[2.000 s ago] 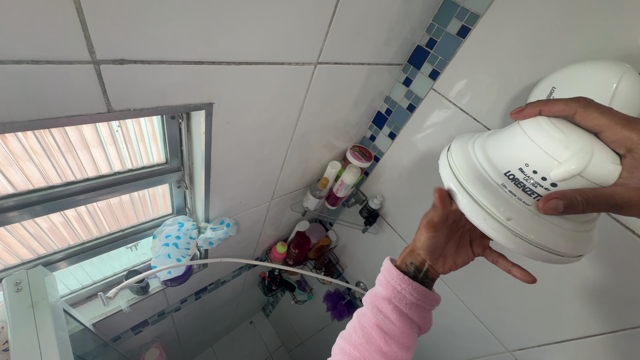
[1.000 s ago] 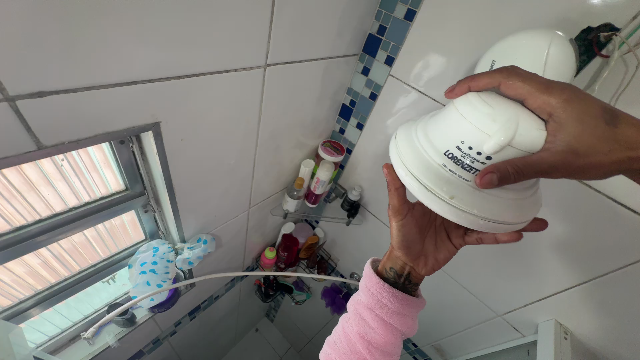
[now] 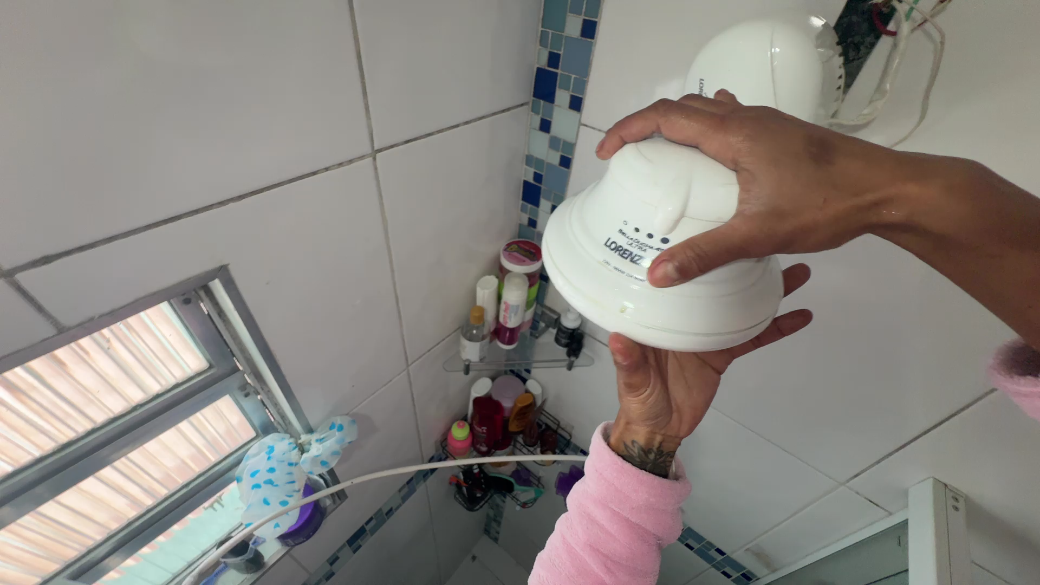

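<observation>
A white Lorenzetti electric shower head (image 3: 666, 284) is held between my two hands at the right of centre. My right hand (image 3: 756, 179) grips its narrower upper part from the right, thumb across the front near the printing. From below, my left hand (image 3: 674, 382) supports the wide rim, with some fingertips showing past its right side; its palm is partly hidden. Behind my right hand sits a white rounded shower housing (image 3: 764, 65), close to the wall. Loose electrical wires (image 3: 894, 73) hang beside it, at a dark opening in the tiles.
A glass corner shelf (image 3: 520, 364) holds several bottles, with a wire rack (image 3: 552, 422) of toiletries below. A white hose (image 3: 390, 474) arcs across the lower view. At left is a metal-framed window (image 3: 219, 366); a white cabinet or door frame (image 3: 938, 528) stands lower right.
The view has shifted, bringing the wires and opening by the rear housing into sight. Both hands keep hold of the shower head throughout.
</observation>
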